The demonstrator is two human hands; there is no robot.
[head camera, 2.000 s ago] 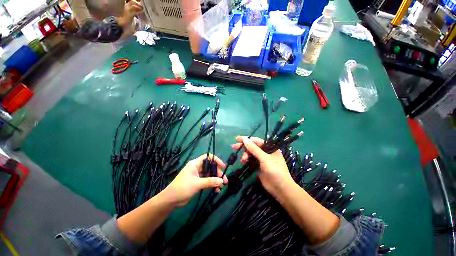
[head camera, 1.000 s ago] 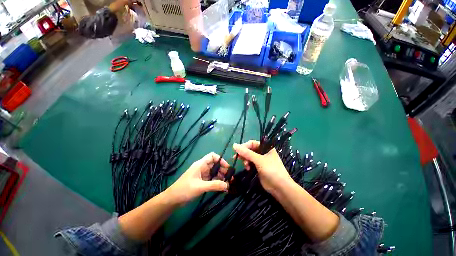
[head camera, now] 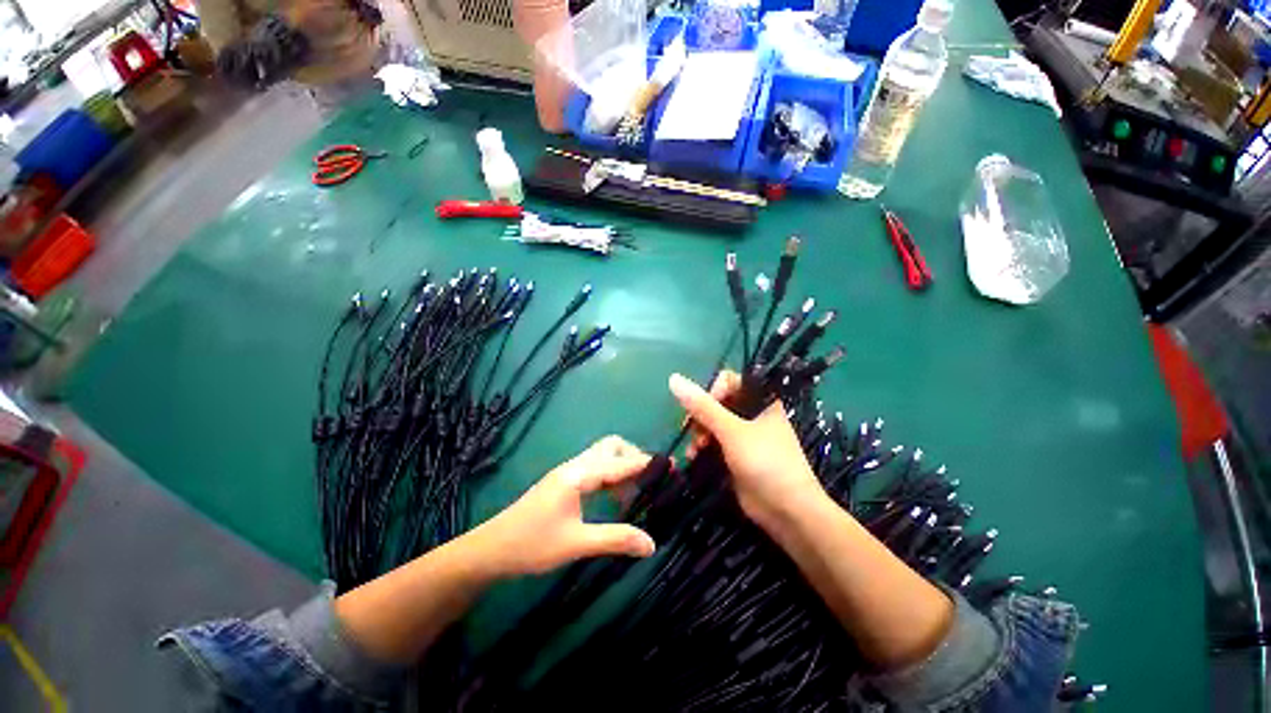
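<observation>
Black power cables lie in two heaps on the green mat. The left heap (head camera: pixel 404 418) lies in a loose row with its silver-tipped plugs up. The right heap (head camera: pixel 739 599) is larger and fanned out, with plugs along its right edge. My right hand (head camera: pixel 760 453) holds a bunch of cables, its barrel plugs (head camera: pixel 795 334) sticking up past the fingers. My left hand (head camera: pixel 572 515) is beside the right heap, thumb and fingers apart, with no cable gripped between them. Its fingertips are close to a black moulded joint (head camera: pixel 655 474).
Behind are red-handled tool (head camera: pixel 480 210), white strips (head camera: pixel 569 236), calipers (head camera: pixel 627 176) on a dark case, small white bottle (head camera: pixel 498 167), blue bins (head camera: pixel 802 139) and clear bottle (head camera: pixel 892 105). Orange scissors (head camera: pixel 339 165) lie left; red cutters (head camera: pixel 907 251) and cut plastic bottle (head camera: pixel 1011 237) lie right.
My left hand has let go of the two cables it held and opened. Those plugs now stand with the bunch at my right hand. The view has shifted slightly.
</observation>
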